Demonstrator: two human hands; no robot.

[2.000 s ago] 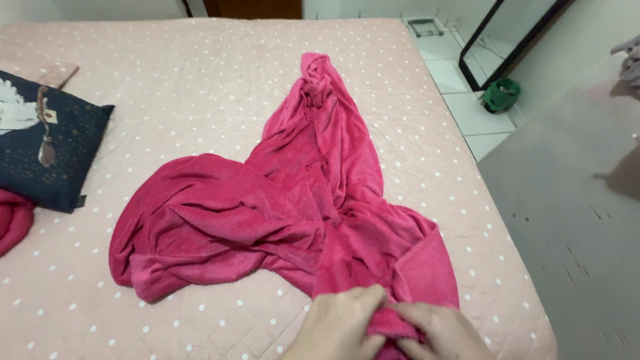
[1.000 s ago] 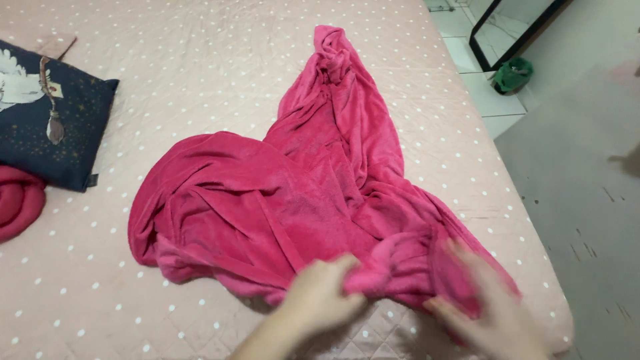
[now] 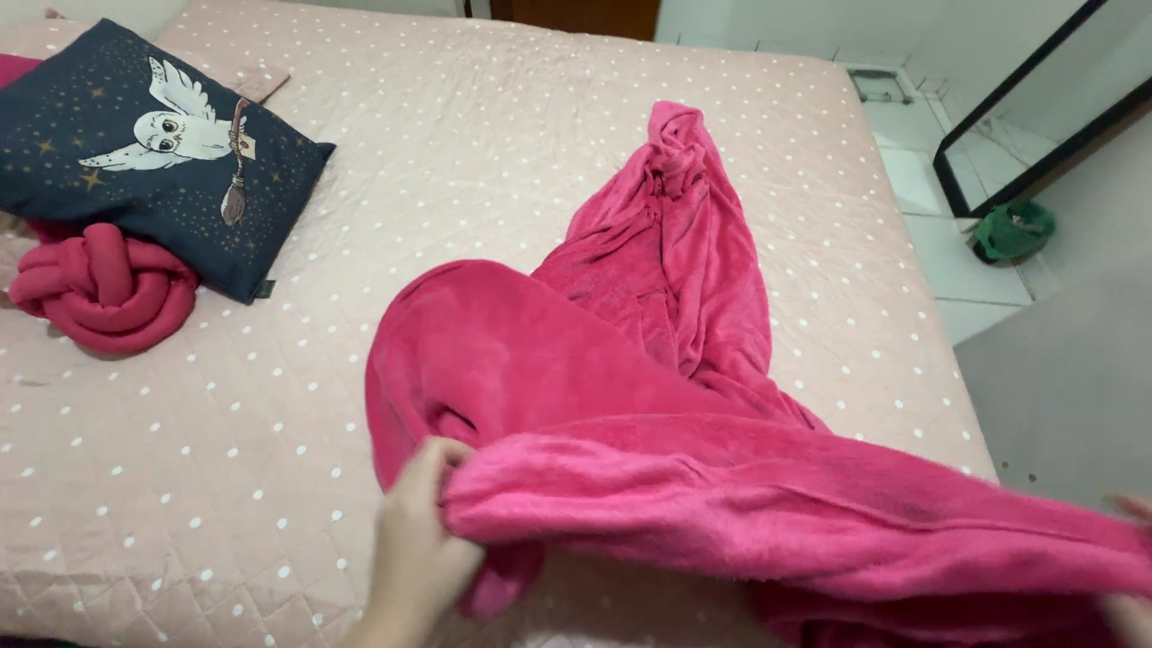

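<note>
A pink plush blanket (image 3: 558,351) lies crumpled on the bed, its far end twisted into a narrow bunch. My left hand (image 3: 427,526) grips the near edge of it at the lower middle of the view. From there the edge is stretched across to the right border, where my right hand (image 3: 1129,621) shows only in part, blurred, with the cloth at its fingers. Part of the blanket hangs down below the stretched edge.
Pale pink dotted quilted bedspread (image 3: 297,450) covers the bed. A dark cushion with an owl print (image 3: 270,180) and a knotted red cushion (image 3: 108,288) lie at the left. Beyond the bed's right side are a black-framed mirror (image 3: 954,189) and a green bag-lined bin (image 3: 1015,232).
My hands were close together on the blanket's near end; they have moved widely apart, and the near edge is now stretched between them.
</note>
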